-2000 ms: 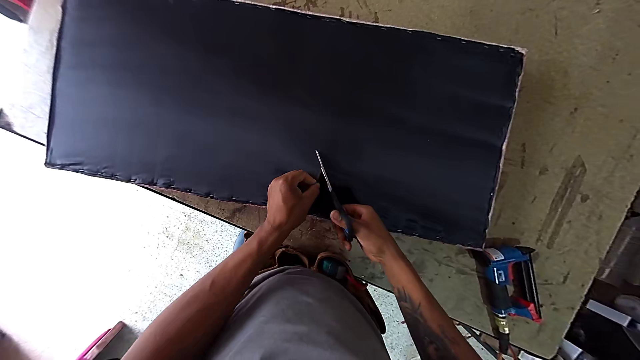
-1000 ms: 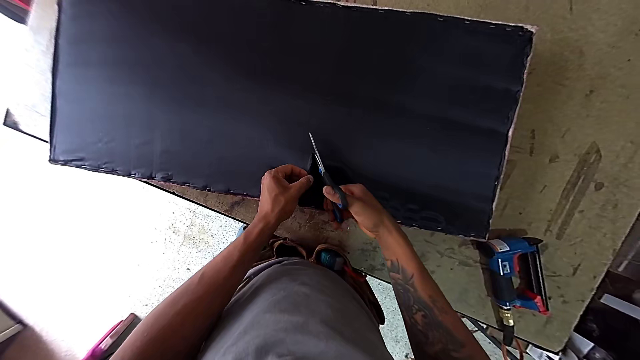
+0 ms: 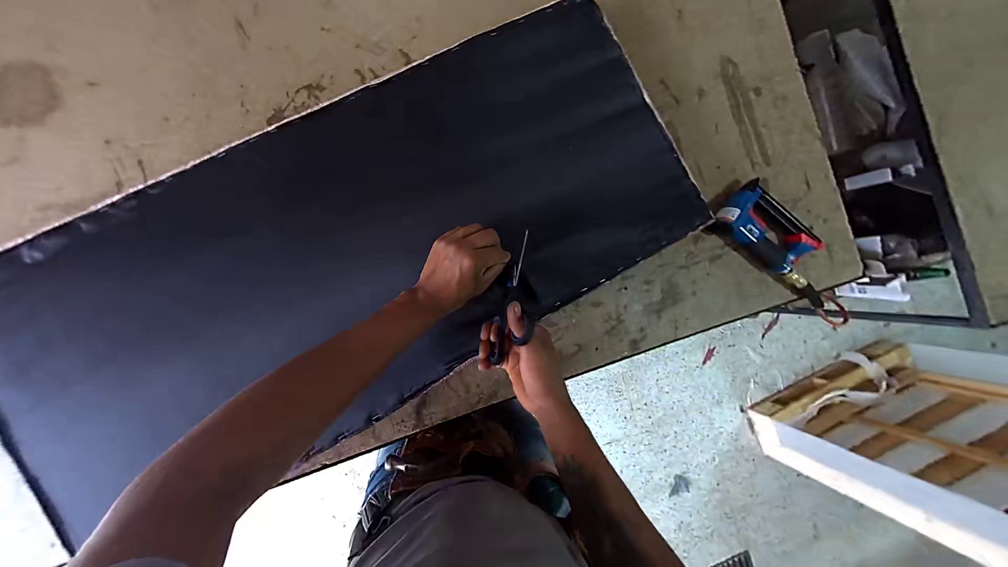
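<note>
A long panel covered in black fabric (image 3: 331, 205), with staples along its edges, lies on a worn workbench. My right hand (image 3: 524, 350) holds a pair of scissors (image 3: 516, 303) by the handles at the panel's near edge, the blades pointing away from me over the fabric. Just left of the blades, my left hand (image 3: 465, 264) pinches a bit of black fabric between thumb and fingers. The piece is mostly hidden by the fingers and dark against the panel.
A blue and red pneumatic stapler (image 3: 768, 228) with a hose lies off the panel's right corner. Plastic-wrapped items (image 3: 858, 87) sit in an opening right of the bench top (image 3: 669, 315). A white-sided wooden frame (image 3: 850, 472) stands at the lower right.
The view has turned and shifted strongly, bringing the wooden frame into sight. My left hand has moved farther in over the panel, while the scissors stay in my right hand.
</note>
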